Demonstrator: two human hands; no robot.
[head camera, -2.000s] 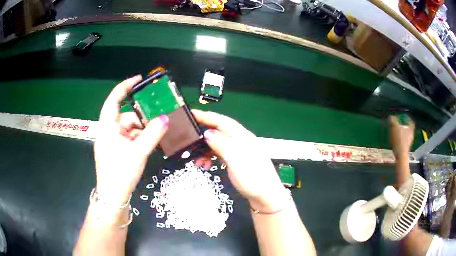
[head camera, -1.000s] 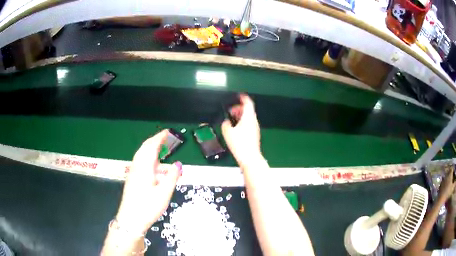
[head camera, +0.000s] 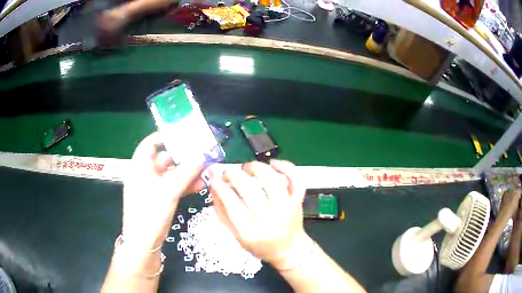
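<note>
My left hand (head camera: 157, 183) holds an open phone (head camera: 183, 123) by its lower end, tilted above the belt's near edge. The phone's upper half shows a green board; its lower half glares white. My right hand (head camera: 257, 212) is at the phone's bottom end, with its fingertips bunched together near a small white part; whether they grip it cannot be told. The loose pile of small white parts (head camera: 214, 246) lies on the dark bench below, partly hidden by my right hand.
A phone (head camera: 259, 137) lies on the green belt (head camera: 355, 137), another (head camera: 56, 134) at far left. A phone (head camera: 321, 206) lies sideways on the bench. A cream fan (head camera: 458, 229) stands at right, near another person's arm (head camera: 492, 246). A blurred hand (head camera: 114, 23) is at upper left.
My left hand has raised a phone from the belt. My right hand has come back from over the belt to this phone's bottom end. Another person's arm has appeared at upper left.
</note>
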